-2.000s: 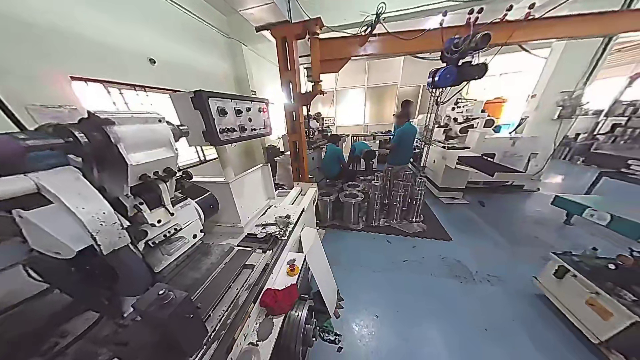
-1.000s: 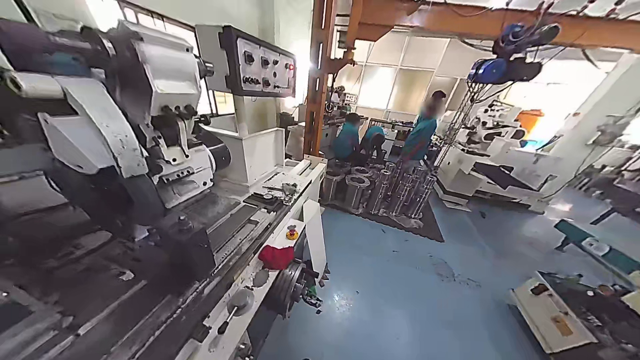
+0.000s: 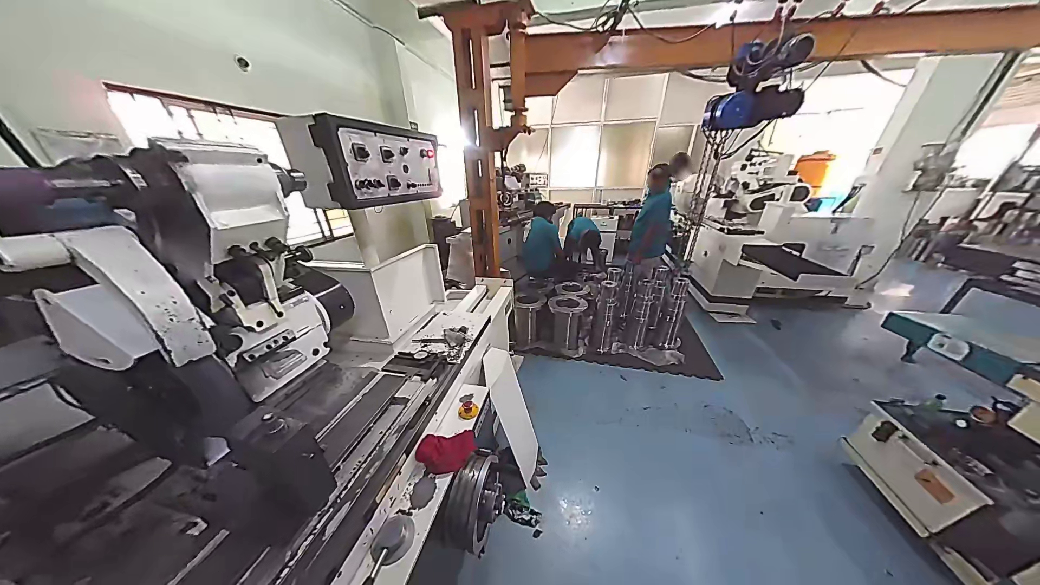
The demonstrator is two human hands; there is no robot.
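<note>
Neither my left hand nor my right hand shows in the head view. A large grinding machine fills the left side, with its white wheel head (image 3: 236, 195) above a dark, dirty bed. Its control panel (image 3: 386, 162) with knobs and a lit red lamp hangs at the upper middle left. Along the front edge of the machine lie a red cloth (image 3: 445, 452) and a red and yellow emergency stop button (image 3: 467, 408). Below the cloth a metal handwheel (image 3: 471, 504) sticks out. A round-headed lever (image 3: 392, 538) stands at the bottom edge.
Metal cylinders (image 3: 569, 321) stand on a dark mat (image 3: 699, 349). Behind them several people in teal shirts (image 3: 652, 219) crouch, bend or stand. An orange crane post (image 3: 481, 146) carries a beam with a blue hoist (image 3: 731, 110). A workbench (image 3: 918, 479) stands at right, beyond blue floor (image 3: 650, 463).
The view swings right and then partly back. The standing person among the teal shirts has shifted posture slightly; the machine and the red cloth stay in place.
</note>
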